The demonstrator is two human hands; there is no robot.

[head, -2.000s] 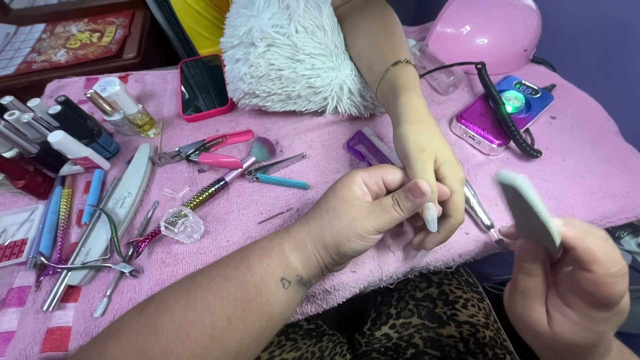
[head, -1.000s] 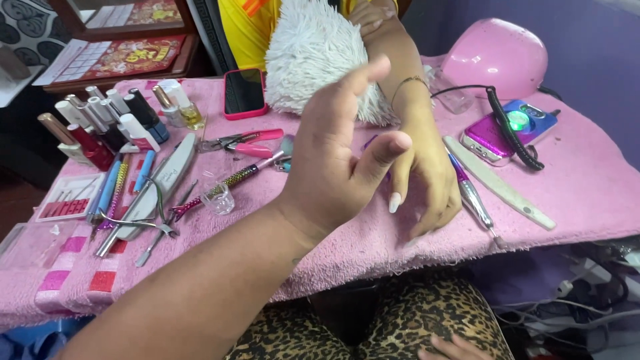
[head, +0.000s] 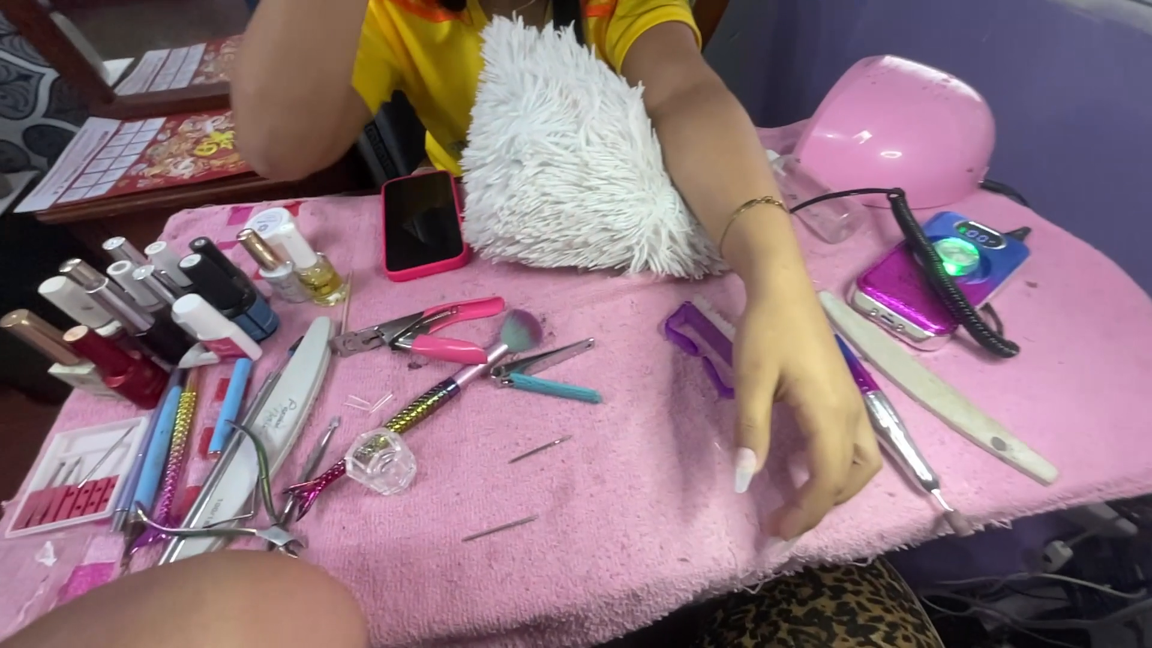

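Note:
Neither of my hands shows in the head view; only part of my left arm (head: 193, 603) enters at the bottom left. Across the pink towel, another person's hand (head: 796, 405) rests palm down with a long pale nail on the thumb. Right of that hand lie an electric nail drill handpiece (head: 886, 427) and a whitish nail file (head: 936, 387). To its left are a purple nail brush (head: 697, 342), two thin metal bits, a nail clipper with a teal handle (head: 553, 387), a pink-handled tip cutter (head: 450, 328), a makeup-type dust brush (head: 441, 396) and a clear faceted dish (head: 382, 461).
Nail polish bottles (head: 117, 369), cuticle nippers (head: 261, 531) and a long file (head: 297, 405) lie left. A phone (head: 423, 223) and white fluffy cushion (head: 576, 162) are behind. A pink lamp (head: 900, 135) and drill unit (head: 936, 279) with coiled cord stand right.
My left hand has let go of the other person's hand and left the view. The whitish file, in my right hand two seconds ago, now lies on the towel. My right hand is also out of view.

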